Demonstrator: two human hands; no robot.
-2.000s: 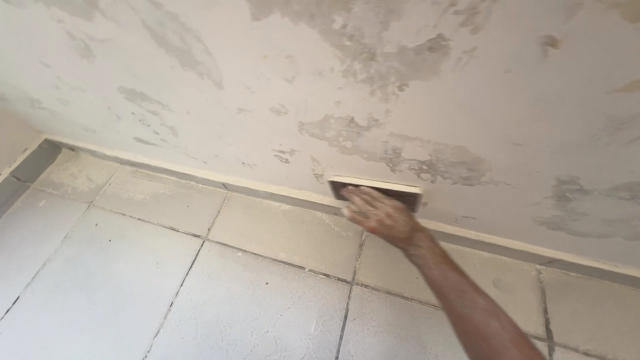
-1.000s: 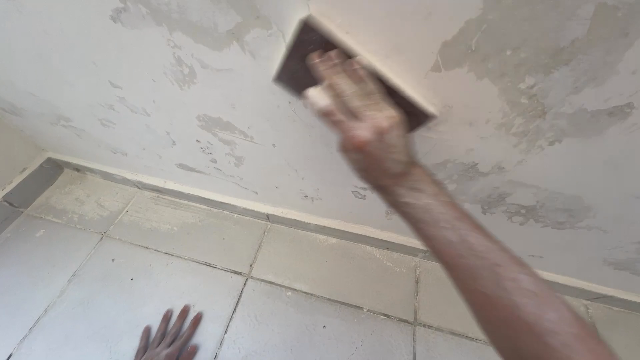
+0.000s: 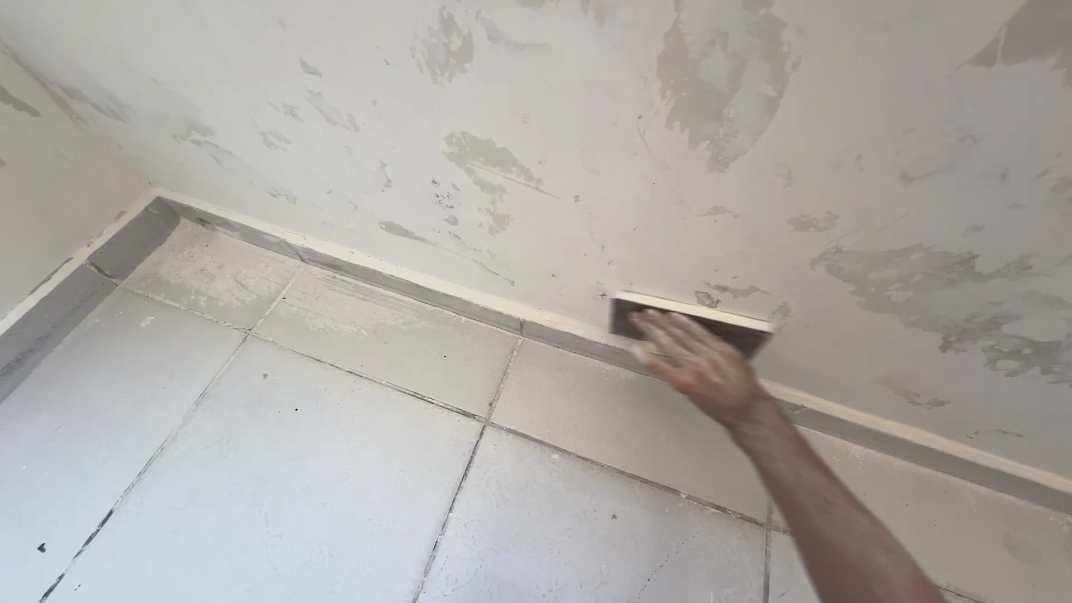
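Note:
My right hand [image 3: 699, 364], dusted pale, is on the dark back of a rectangular sanding block [image 3: 737, 335] with a light-coloured edge. The block lies against the lower part of a plastered wall [image 3: 569, 243], just above the skirting. Its thumb side is blurred, and how the fingers grip the block is partly hidden. Grey patches show through the wall's whitish coat around and above the block. My left hand is out of the frame.
A grey skirting [image 3: 419, 291] with a pale top edge runs along the wall's foot and turns at the left corner [image 3: 159, 201]. Large light floor tiles [image 3: 352, 452] with dark joints lie below, dusty near the wall.
My right hand has brought the block down from higher on the wall to just above the skirting. My left hand, over the floor tiles one second ago, has left the view.

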